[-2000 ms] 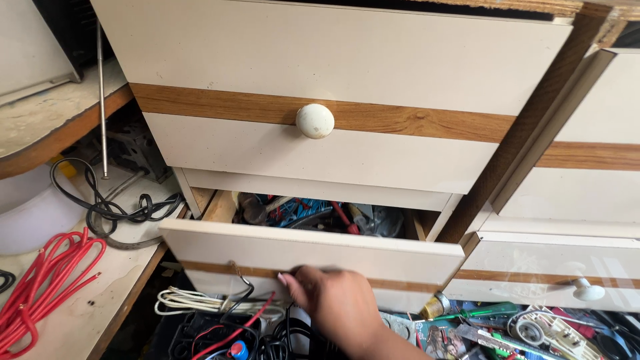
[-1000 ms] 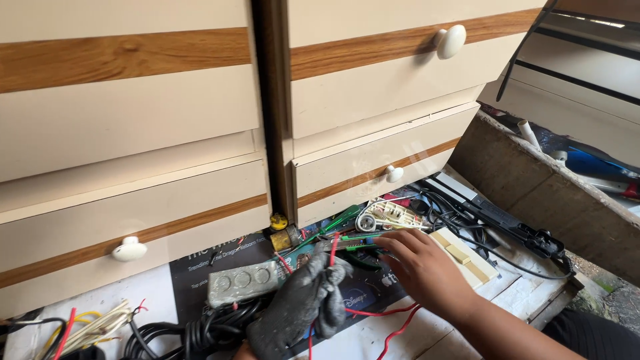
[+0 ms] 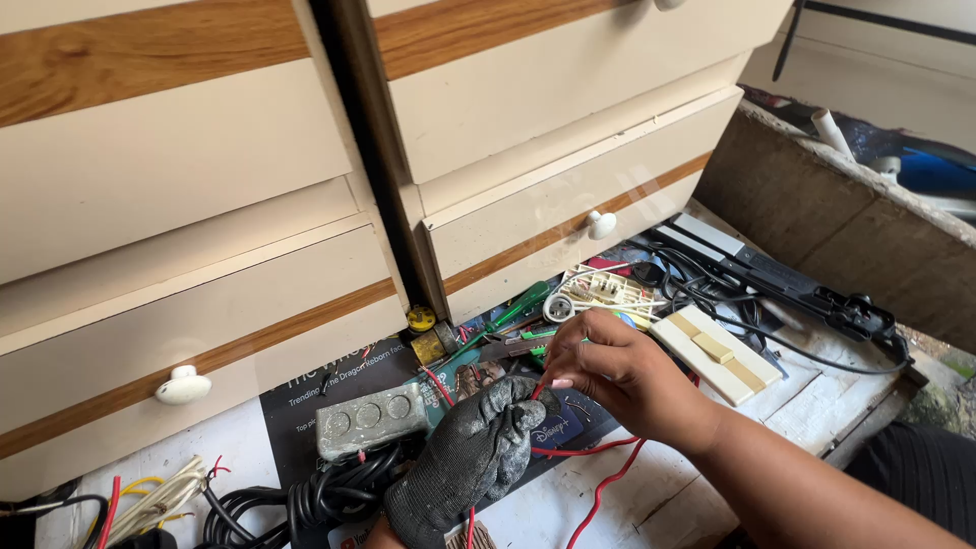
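Observation:
My left hand (image 3: 473, 450), in a dark grey coated work glove, pinches a red insulated wire (image 3: 602, 488) between thumb and fingers. The bare fingers of my right hand (image 3: 602, 366) close on the same wire just to the right, near the glove's fingertips. Lengths of the wire trail below both hands onto the white surface. Left of the glove lies a grey metal electrical box (image 3: 372, 419). A cream wall switch plate (image 3: 717, 354) lies beyond my right wrist. Behind my hands is a green-handled screwdriver (image 3: 521, 303).
Cream drawers with white knobs (image 3: 183, 386) stand behind the work surface. Coiled black cable (image 3: 328, 496) and a bundle of off-white wires (image 3: 171, 496) lie at left. An opened cream plastic part (image 3: 610, 288), a long black metal device (image 3: 770, 271) and a concrete ledge (image 3: 831, 221) are at right.
Two seconds ago a hand was at the front of an open drawer; the view has since swung right. My right fingers have moved in to meet the red wire at my gloved left hand.

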